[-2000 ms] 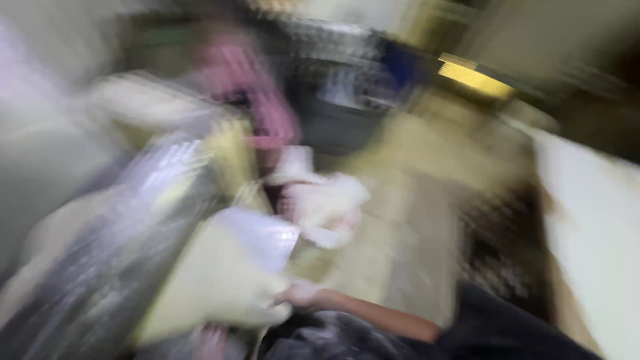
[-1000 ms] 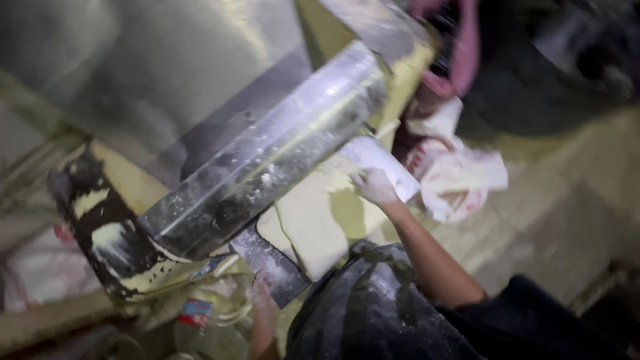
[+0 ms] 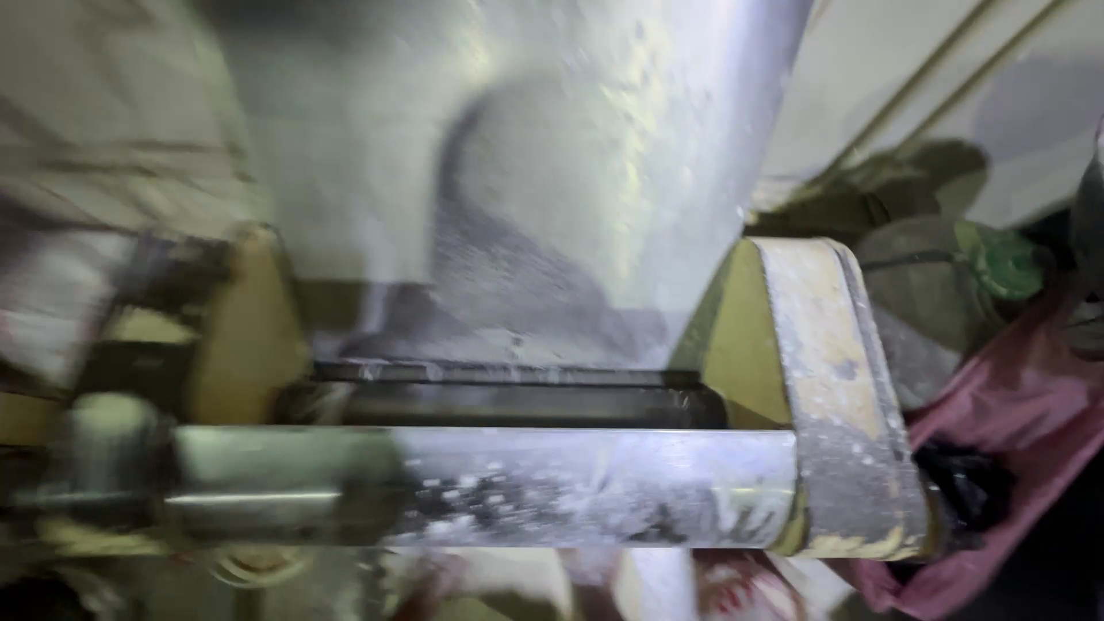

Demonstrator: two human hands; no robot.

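A dough sheeter's floured metal roller cover (image 3: 517, 487) spans the lower part of the view. Behind it lie a dark roller (image 3: 535, 404) and a sloping metal chute (image 3: 535, 198) streaked with flour. Below the cover, at the bottom edge, a pale sheet of dough (image 3: 517, 573) shows in part. My left hand (image 3: 431, 582) is a blurred shape at the dough's left. My right hand (image 3: 593, 578) is near its right side, beside a white piece (image 3: 655, 582). The cover and frame edge hide much of both hands, so their grips are unclear.
The machine's worn right side housing (image 3: 832, 371) and its left side housing (image 3: 246, 336) flank the chute. A pink bag (image 3: 1026, 414) with black plastic inside hangs at the right. A white bag with red print (image 3: 746, 586) lies below the right housing.
The view has swung strongly to the machine's chute and roller cover. One second ago my right hand lay on the white piece beside the folded dough; now both hands are mostly hidden below the cover.
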